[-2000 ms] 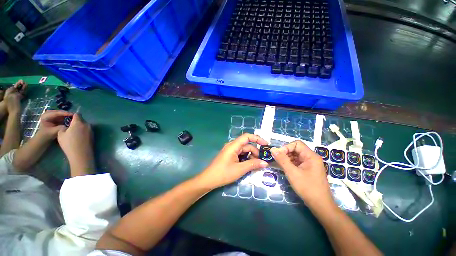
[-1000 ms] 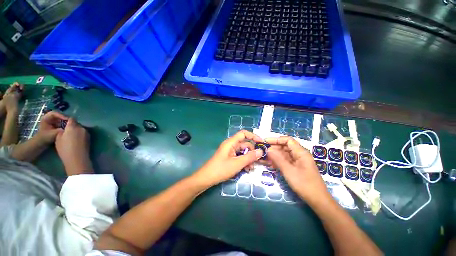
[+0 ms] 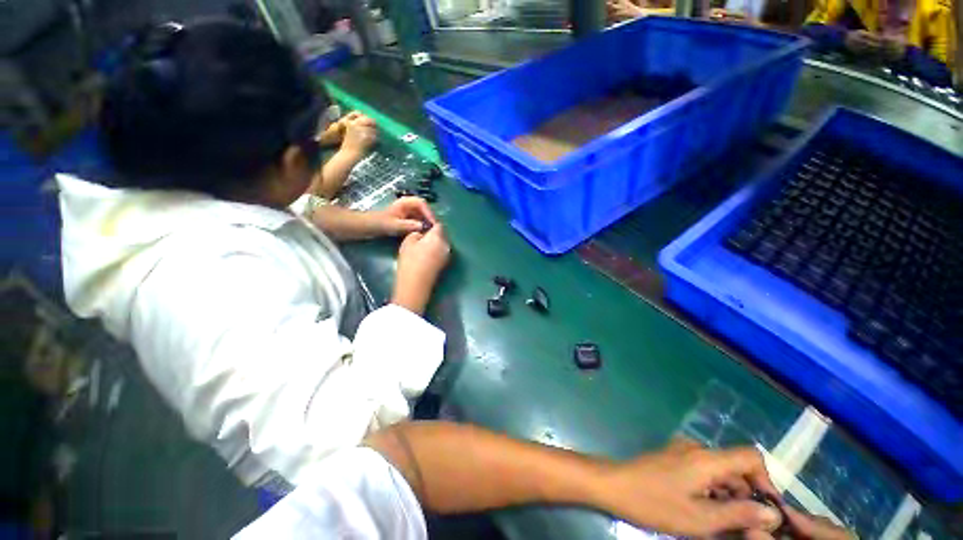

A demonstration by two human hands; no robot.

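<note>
My left hand (image 3: 697, 490) is at the lower right, its thumb and fingers closed around a small dark unit (image 3: 778, 500) that is mostly hidden. My right hand (image 3: 818, 526) is cut off by the bottom edge; only some fingers show, touching the unit from the right. The clear sheet (image 3: 710, 413) lies under and behind my hands, with cream-white tape strips (image 3: 799, 441) across it. Loose black square units lie on the green bench to the left, one alone (image 3: 587, 355) and a few together (image 3: 497, 306).
A shallow blue tray (image 3: 729, 316) with rows of black units stands at the right. A deep blue crate (image 3: 591, 200) stands behind the loose units. A person in white (image 3: 211, 316) sits close at my left, both hands (image 3: 417, 248) over the bench. Other people show at the top right.
The view has swung left, so the neighbour now shows and my hands sit at the lower right. The ring-faced units and white cable are out of view. The dark unit is still between my hands.
</note>
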